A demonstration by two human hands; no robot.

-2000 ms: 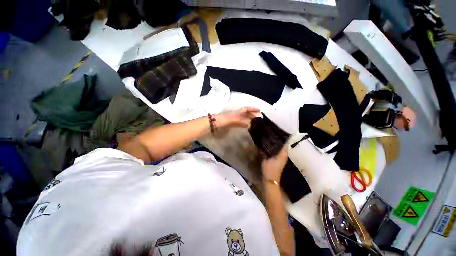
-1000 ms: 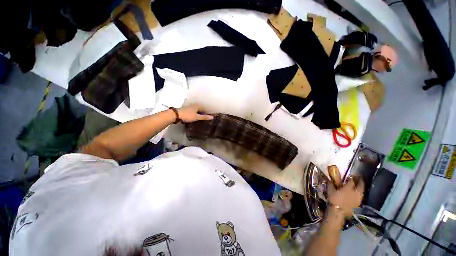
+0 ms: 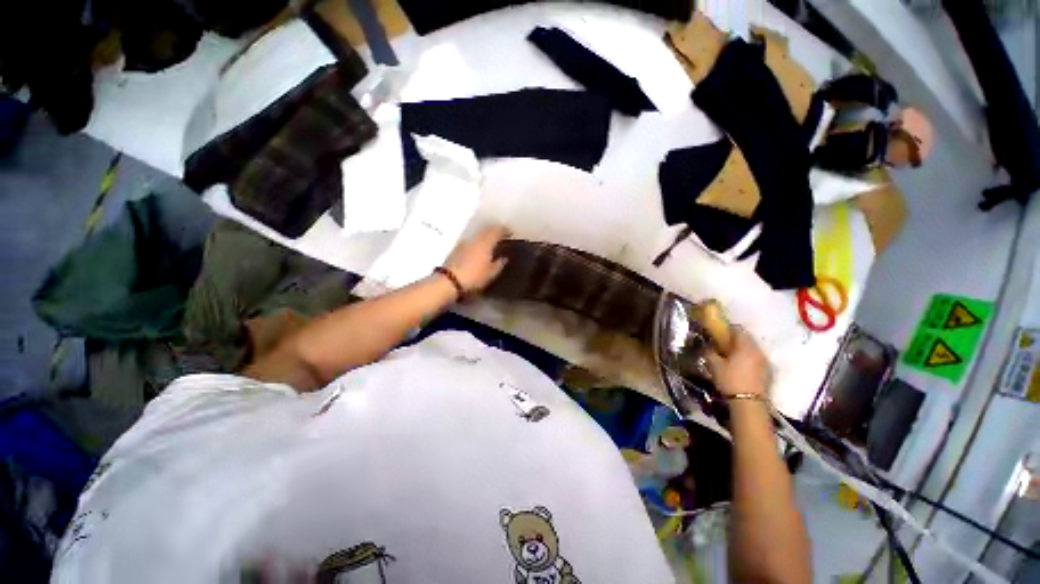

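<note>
A curved brown plaid piece (image 3: 576,285) lies on the white table near its front edge, by my body. My left hand (image 3: 479,265) rests on its left end, fingers on the cloth; whether it grips the cloth cannot be told. My right hand (image 3: 739,363) holds the tan wooden handle of the silver steam iron (image 3: 682,356). The iron's plate is at the right end of the plaid piece and covers that end. A scorched press cloth (image 3: 604,339) shows along the table edge below the piece.
White paper (image 3: 431,217) and plaid pieces (image 3: 299,148) lie at left. A wide black piece (image 3: 513,128) is beyond centre. Black pieces (image 3: 778,171) cross brown card at right. Red-orange scissors (image 3: 820,306) lie near the iron rest (image 3: 853,371), with hose and cable running beside it.
The plaid piece, earlier bunched between both hands, now lies spread out. My right hand went to the iron and moved it left onto the piece's right end. My left hand stayed at the left end.
</note>
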